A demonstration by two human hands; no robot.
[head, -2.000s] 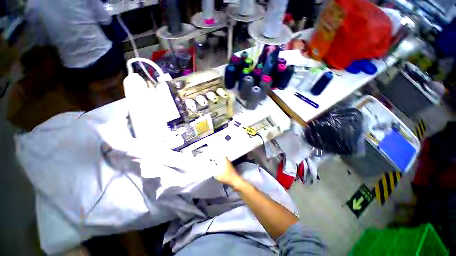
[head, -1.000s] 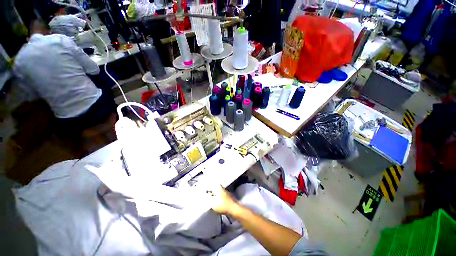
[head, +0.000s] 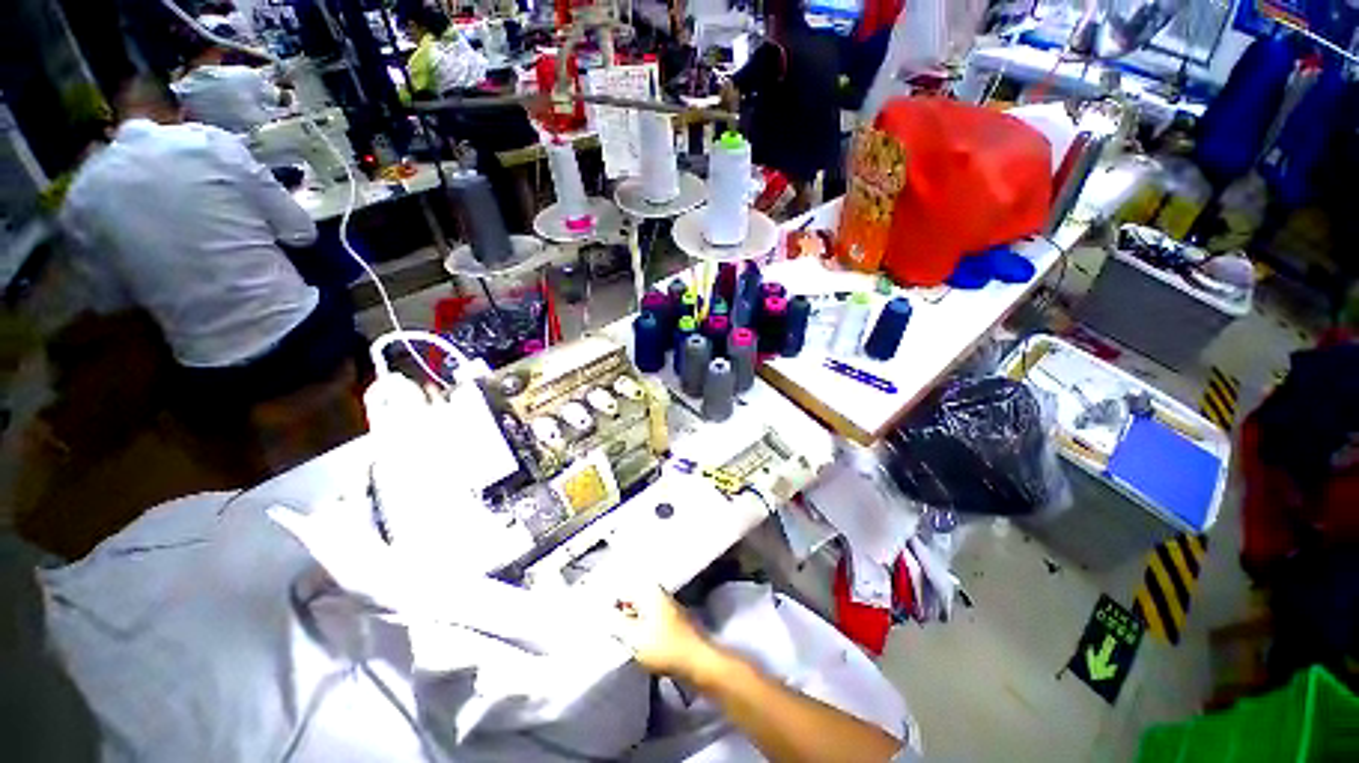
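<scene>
The large pale garment piece (head: 194, 626) spreads over the table's left and front and hangs towards my lap. My right hand (head: 659, 632) is at the cloth's right edge, its fingers closed on it; the fingertips are partly lost in glare. My left hand does not show. The beige overlock machine (head: 589, 425), with a row of cream knobs, stands behind the cloth. Its needle area is washed out by glare below the white lamp (head: 432, 447). Yellow and black snips (head: 721, 479) lie on the table right of the machine.
Dark and grey thread cones (head: 718, 391) cluster right of the machine, below large cones on discs (head: 726, 231). A wood-edged side table (head: 812, 410) holds a red bag (head: 969, 187). Scraps (head: 872, 581) hang at the right. A person (head: 201, 246) sits at left.
The view has tilted up, showing more of the background. My right hand stays at the cloth's right edge, a little lower in the picture. The cloth near the machine has changed little.
</scene>
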